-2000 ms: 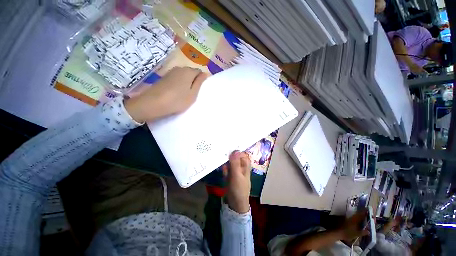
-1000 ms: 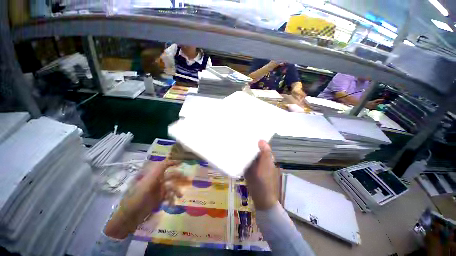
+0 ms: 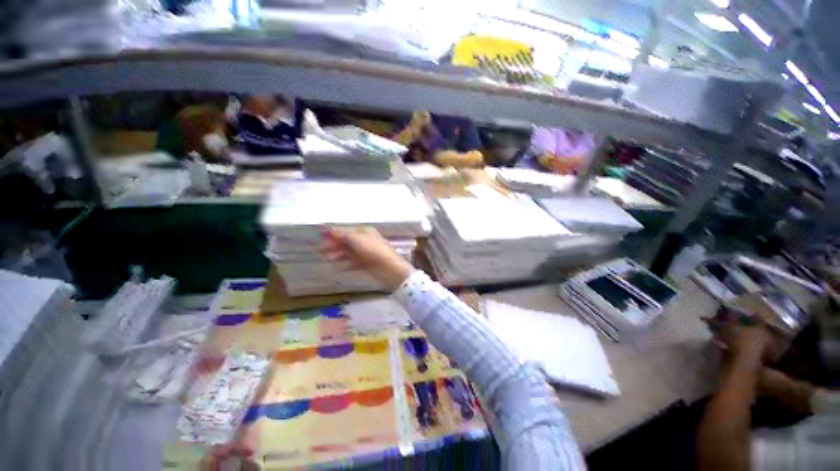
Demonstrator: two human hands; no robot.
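Observation:
My right hand point(image 3: 367, 254) reaches forward to the front edge of a stack of white housings point(image 3: 345, 204); blur hides whether its fingers grip the top one. My left hand point(image 3: 230, 458) is blurred and mostly cut off by the bottom edge, near a heap of small white pieces point(image 3: 223, 397) on the colourful printed sheet point(image 3: 322, 405). A white housing point(image 3: 553, 345) lies flat on the tan board to the right, beside my right sleeve.
Tall white stack point(image 3: 28, 368) at left, with a bundle of white sticks point(image 3: 134, 313) beside it. Another housing stack point(image 3: 497, 230) stands behind. Framed units point(image 3: 622, 294) are at right, near a neighbour's arm point(image 3: 737, 396). A shelf point(image 3: 368, 87) crosses above.
The white housing held earlier is out of my hands. My right hand has moved to the rear stack; my left has dropped to the bottom edge. The view has shifted.

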